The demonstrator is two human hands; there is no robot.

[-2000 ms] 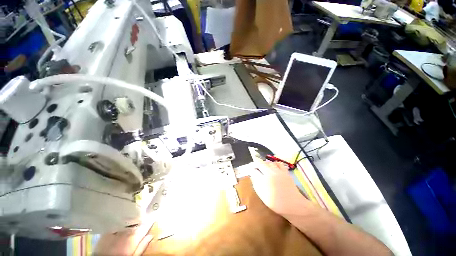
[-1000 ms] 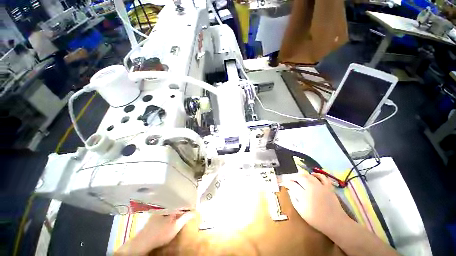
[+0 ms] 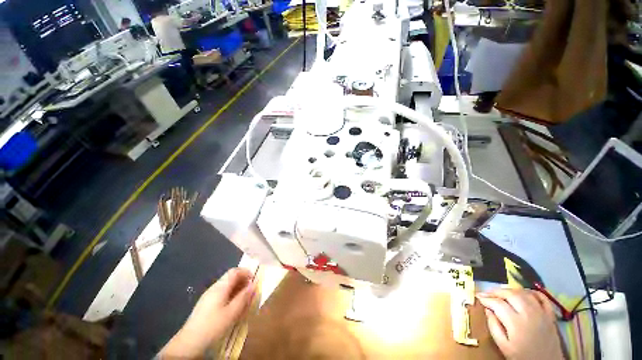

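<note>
A large brown bag panel (image 3: 303, 327) lies on the bed under the white sewing machine head (image 3: 327, 228), its middle washed out by lamp glare. The clamp frame (image 3: 462, 313) rests on the panel, with writing on its right arm. My left hand (image 3: 215, 316) is at the panel's left edge, fingers curled and fingertips close together; whether they pinch anything is unclear. My right hand (image 3: 524, 323) lies palm down at the panel's right side, fingers slightly spread beside the clamp arm, holding nothing visible.
Red-handled snips (image 3: 552, 301) and black wires lie right of my right hand. A tablet (image 3: 609, 186) stands at right. Brown strips (image 3: 174, 211) lie on the left side table. A brown bag piece (image 3: 563, 63) hangs behind. A person (image 3: 167, 34) is far back left.
The view has swung left, so the machine sits further right in the picture. My left hand has come fully into view beside the machine head. My right hand stays near the clamp arm.
</note>
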